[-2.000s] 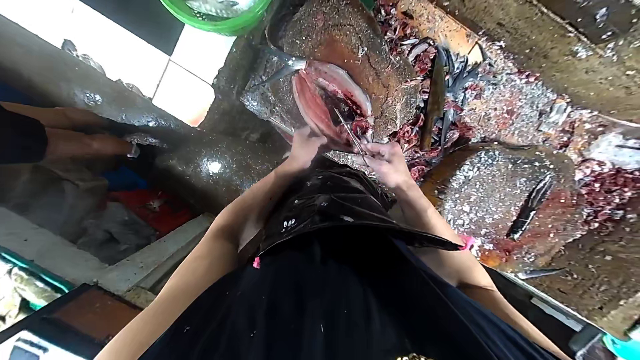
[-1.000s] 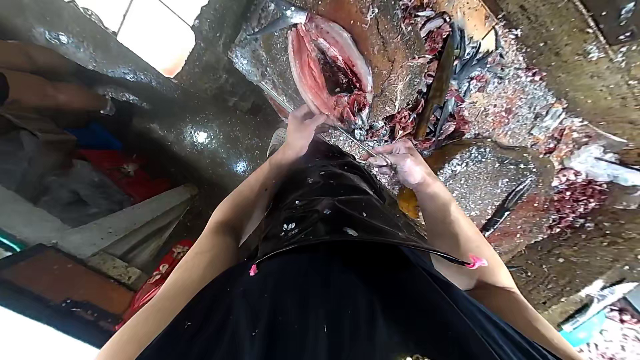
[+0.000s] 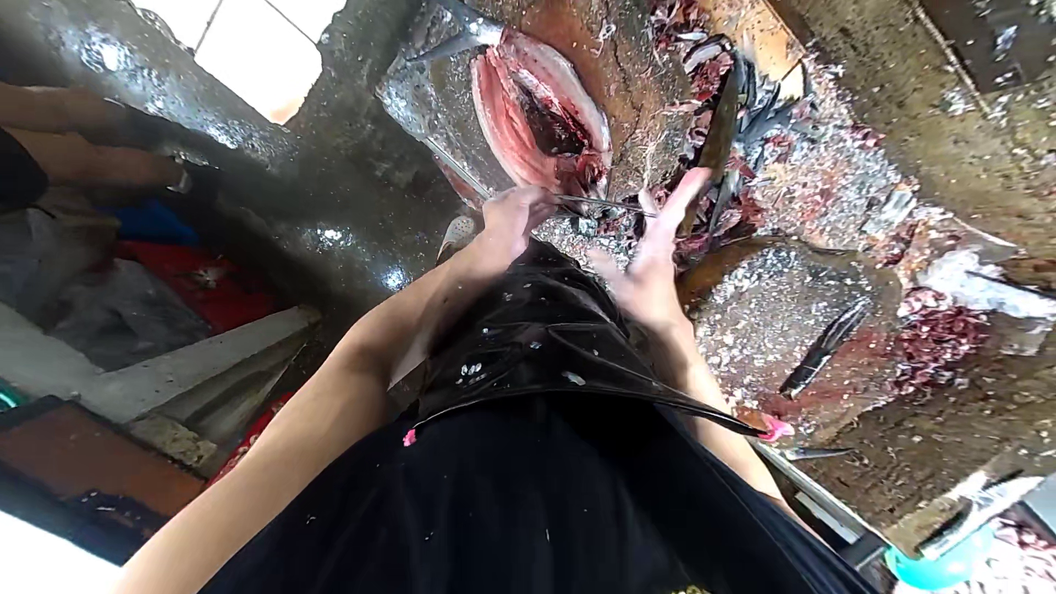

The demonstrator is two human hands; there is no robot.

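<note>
A split-open fish (image 3: 540, 111) with pink flesh and a dark red cavity lies on a wet round chopping block (image 3: 635, 49), its tail toward the upper left. Just below its head end, my left hand (image 3: 513, 221) is closed around a long thin metal tool (image 3: 598, 200), which shows on both sides of my fingers; whether it is one piece is unclear. My right hand (image 3: 656, 260), slightly blurred, has its fingers spread beside the tool's right end and the fish scraps. Close above that hand lies a long dark blade-like piece (image 3: 719, 124).
A second scale-covered block (image 3: 792, 322) at right carries a dark slender piece (image 3: 825, 346). Fish scraps (image 3: 940, 338) are heaped beyond it. A teal basin (image 3: 940, 561) is at lower right. At left are another person's arm (image 3: 99, 157) and a concrete ledge (image 3: 198, 363).
My right hand was closed at the tool near the fish two seconds ago; its fingers are now spread. The tool has shifted out of the fish's cavity to below it. The view has moved somewhat.
</note>
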